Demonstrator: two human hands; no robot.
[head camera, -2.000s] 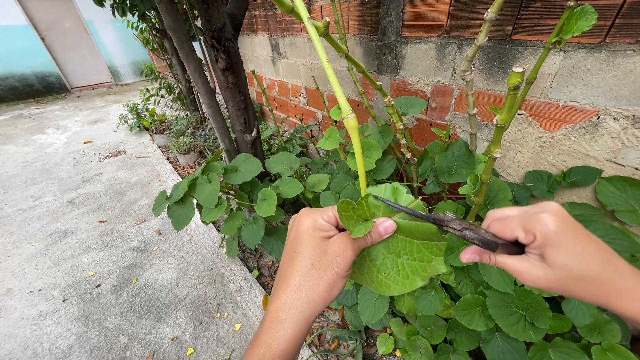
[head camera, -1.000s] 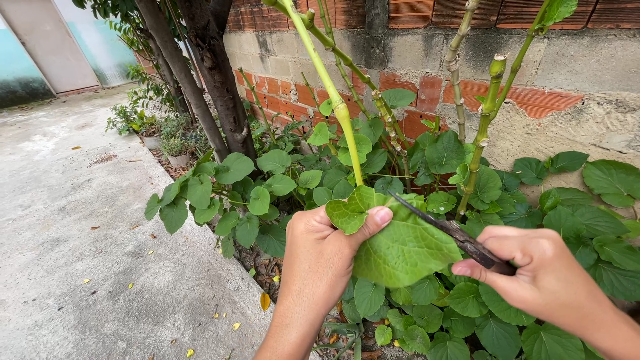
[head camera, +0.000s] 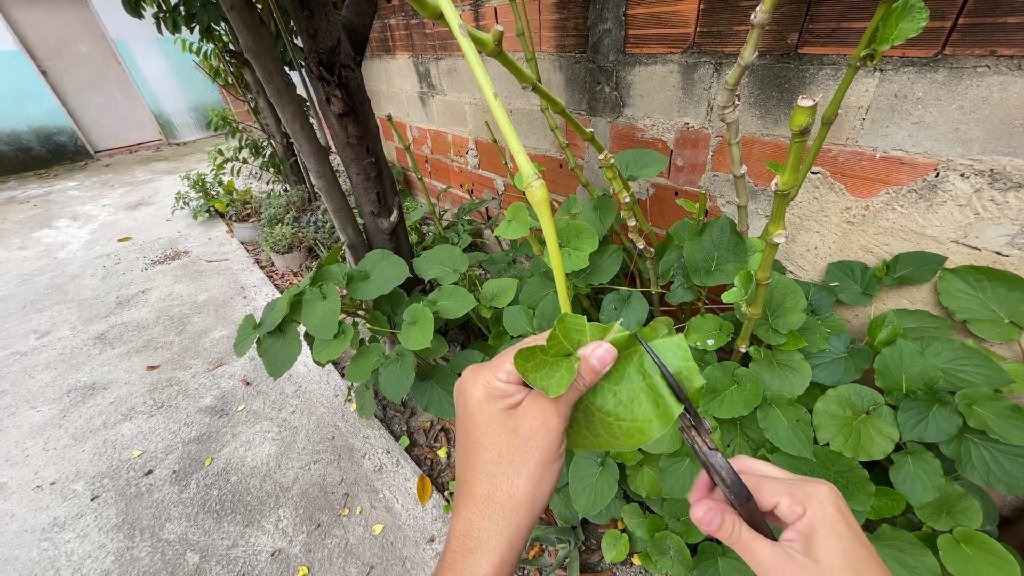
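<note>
My left hand (head camera: 532, 408) pinches a large green leaf (head camera: 624, 408) between thumb and fingers, with a smaller folded lobe of leaf over the thumb side. Just behind the leaf, a thick pale green stem (head camera: 538, 196) slants down from the top. My right hand (head camera: 792, 512) grips dark, worn scissors (head camera: 712, 452), whose blades point up and left and lie against the leaf's right part. The handles are mostly hidden in my fingers.
Low heart-shaped leaves (head camera: 856, 428) grow around both hands. Cut upright stems (head camera: 772, 240) stand before a brick and block wall (head camera: 672, 96). Left are a tree trunk (head camera: 356, 120) and a concrete path (head camera: 184, 384) with scattered fallen leaves.
The scissors have turned from nearly level to a steeper slant, and my right hand has moved lower. The leaf has a straighter right edge. My left hand still holds it.
</note>
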